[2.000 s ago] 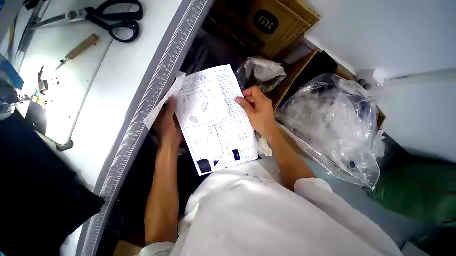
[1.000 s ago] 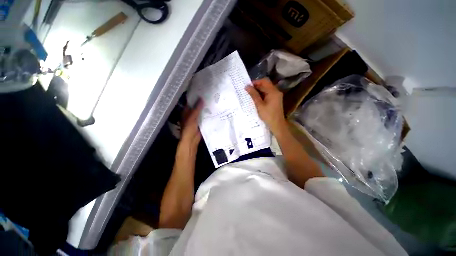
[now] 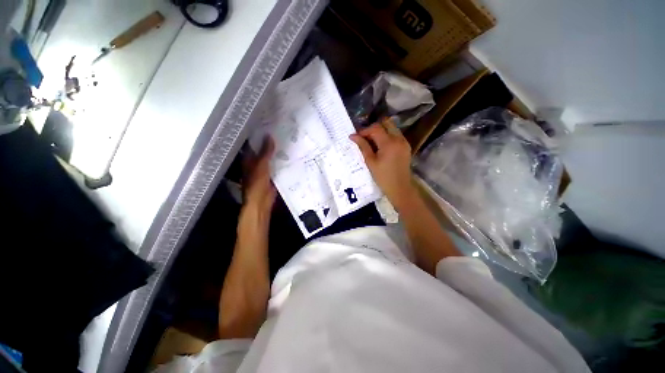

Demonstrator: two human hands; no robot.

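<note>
A white printed spec sheet point(image 3: 317, 149) with small drawings, fine text and black blocks near its lower edge is held in front of my body, beside the table edge. My left hand point(image 3: 259, 171) holds its left side; the fingertips are partly hidden and blurred. My right hand point(image 3: 384, 154) grips its right edge between thumb and fingers. The sheet is tilted and slightly creased.
The white table point(image 3: 189, 87) has a ruler strip point(image 3: 193, 178) along its edge, a wooden-handled awl point(image 3: 135, 30), black shears handles point(image 3: 206, 11) and black cloth point(image 3: 58, 240). Right are a cardboard box point(image 3: 415, 33), a clear plastic bag point(image 3: 496, 182) and a green sack point(image 3: 612, 291).
The sheet has moved slightly up and left in view and is more creased. A separate white sheet edge seen by my left hand earlier no longer shows distinctly. The view has shifted.
</note>
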